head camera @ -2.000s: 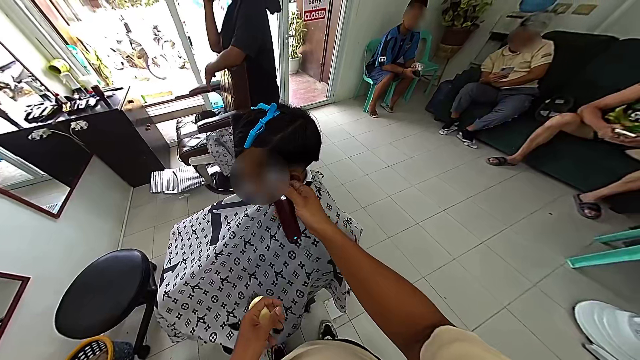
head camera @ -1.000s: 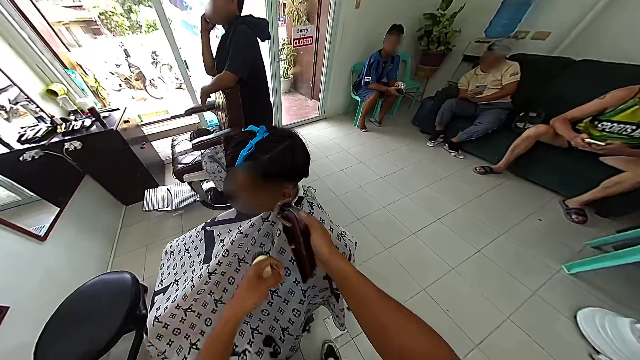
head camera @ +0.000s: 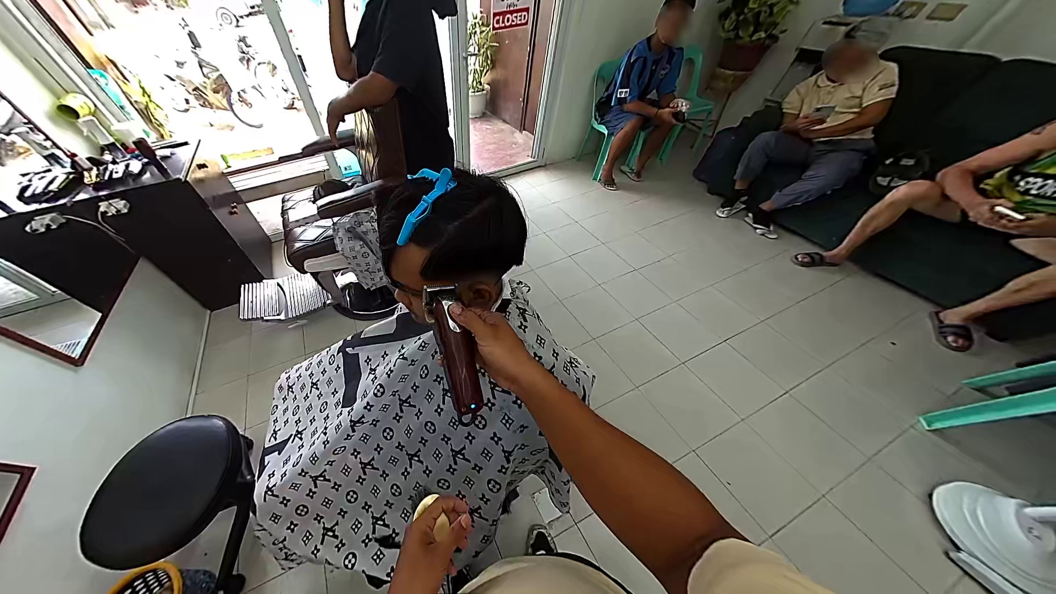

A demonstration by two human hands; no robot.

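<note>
A seated person with dark hair [head camera: 483, 223] wears a white patterned barber's cape [head camera: 371, 445]. A blue hair clip [head camera: 426, 205] holds the hair on top. My right hand [head camera: 493, 342] grips a dark red cordless hair clipper [head camera: 459, 363], its blade up against the side of the head, in front of the ear. A small blue light shows near the clipper's lower end. Low over the cape, my left hand [head camera: 437, 536] is closed around a small pale yellow object [head camera: 429, 510], perhaps a brush handle; its dark end is partly hidden.
A black round stool [head camera: 161, 491] stands at left, beside a yellow-rimmed basket [head camera: 148, 579]. Behind the seated person are a brown barber's chair [head camera: 309, 219] and a standing person [head camera: 408, 82]. A counter [head camera: 190, 161] holds tools. People sit along the right; a white fan base [head camera: 986, 528] is at lower right.
My right hand has brought the clipper up from beside the neck to the side of the head in front of the ear. My left hand is lower than one second ago.
</note>
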